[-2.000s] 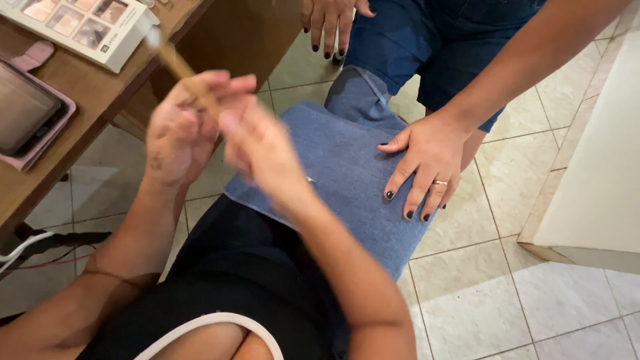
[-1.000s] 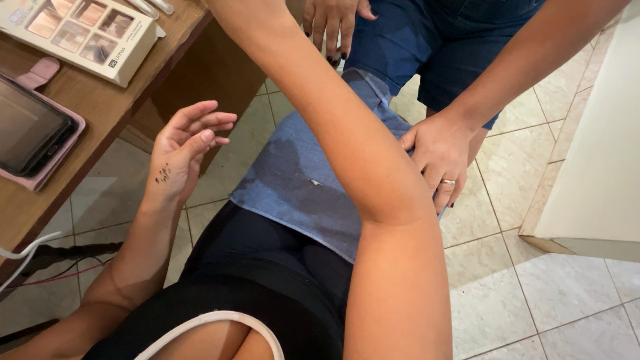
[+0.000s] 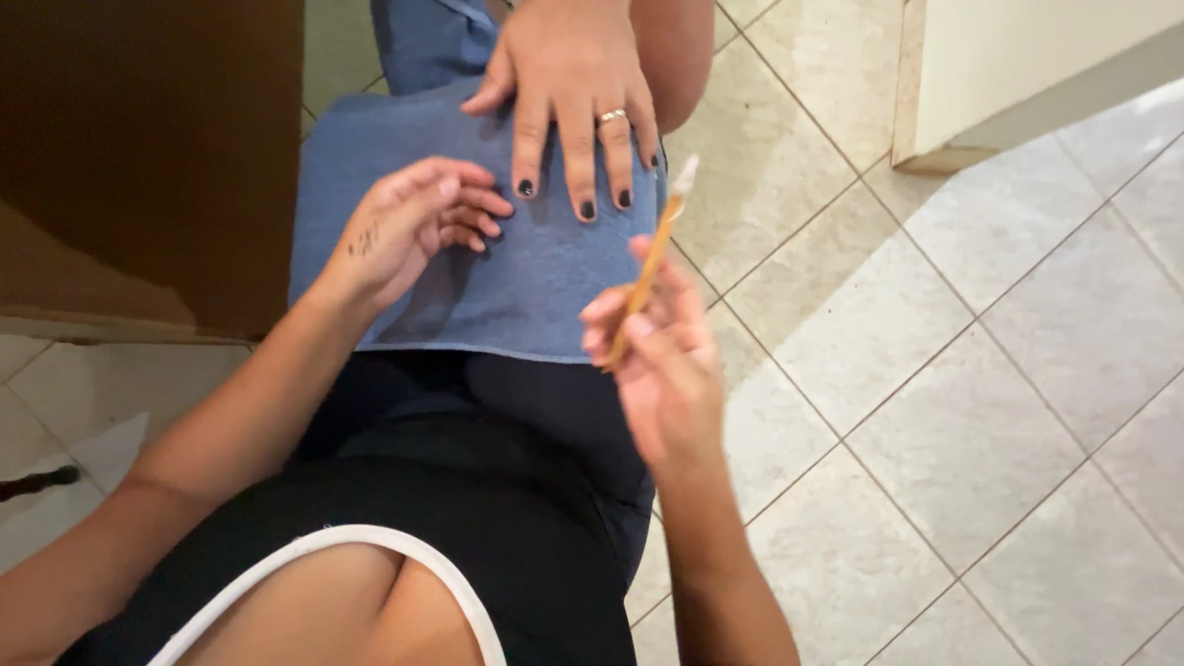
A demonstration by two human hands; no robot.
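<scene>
My right hand point(image 3: 661, 342) holds a thin orange-brown wooden stick point(image 3: 650, 268) between thumb and fingers, with a white cotton-like tip pointing up and away. To its left, my left hand point(image 3: 421, 227) hovers over a blue cloth point(image 3: 444, 314), fingers loosely curled and apart, holding nothing; dark marks show on its skin. The cloth lies across my lap and the other person's knee. On it, palm down, rests the other person's hand point(image 3: 578, 111), with dark nail polish and a ring.
A dark brown wooden furniture panel point(image 3: 148, 166) stands at the left. At the upper right is the corner of a pale wall or cabinet point(image 3: 1008, 83). Light floor tiles point(image 3: 925, 370) spread on the right. A small dark object point(image 3: 39, 483) lies at the far left edge.
The view has shifted toward the right, leaving the desk top out of sight. My right hand, out of frame one second ago, is back in view with the stick.
</scene>
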